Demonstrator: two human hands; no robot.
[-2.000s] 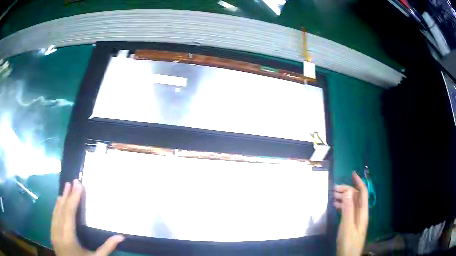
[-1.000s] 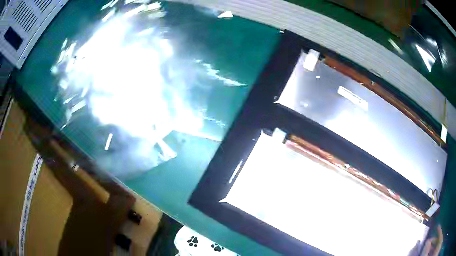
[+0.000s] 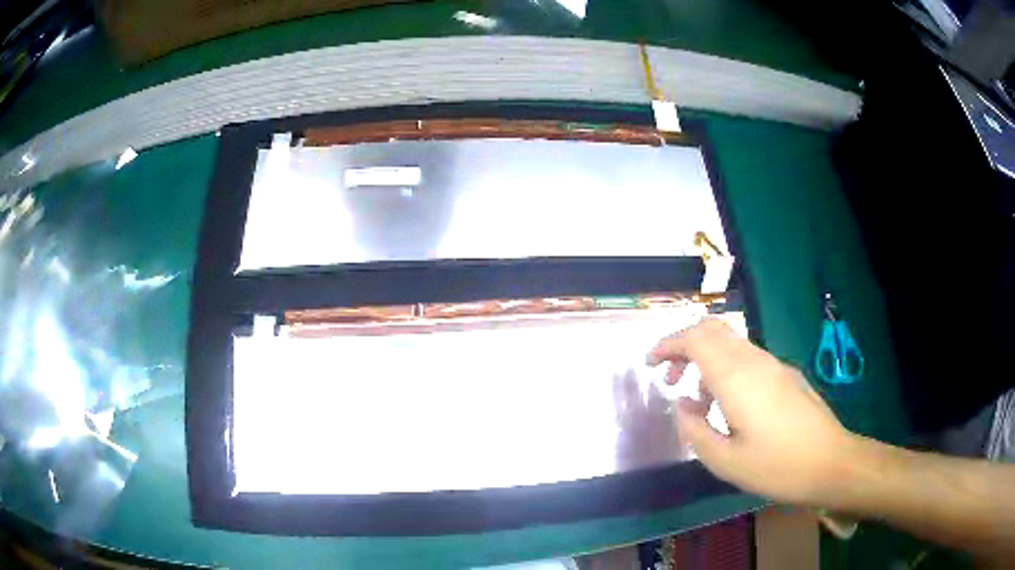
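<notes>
Two LCD panels lie silver back up on a black foam sheet [image 3: 467, 275]. The far panel [image 3: 534, 200] has a white label, a copper-brown board strip along its far edge and white tape tabs at its far corners. The near panel [image 3: 423, 412] is overexposed and has a similar strip. My right hand [image 3: 740, 401] is over the near panel's right end, fingers curled. Glare hides whether it touches the panel or holds anything. My left hand is not in view.
Teal scissors [image 3: 838, 351] lie right of the foam. A tall black foam stack [image 3: 935, 256] stands at the far right. Clear film scraps [image 3: 67, 367] lie at the left. A white-grey ribbed strip [image 3: 445, 72] runs behind the panels. An open carton [image 3: 785, 542] shows below the bench edge.
The view swung left and came back. My left hand, at the foam's left corner earlier, is out of view. My right hand has moved from beside the foam's right edge to over the near panel.
</notes>
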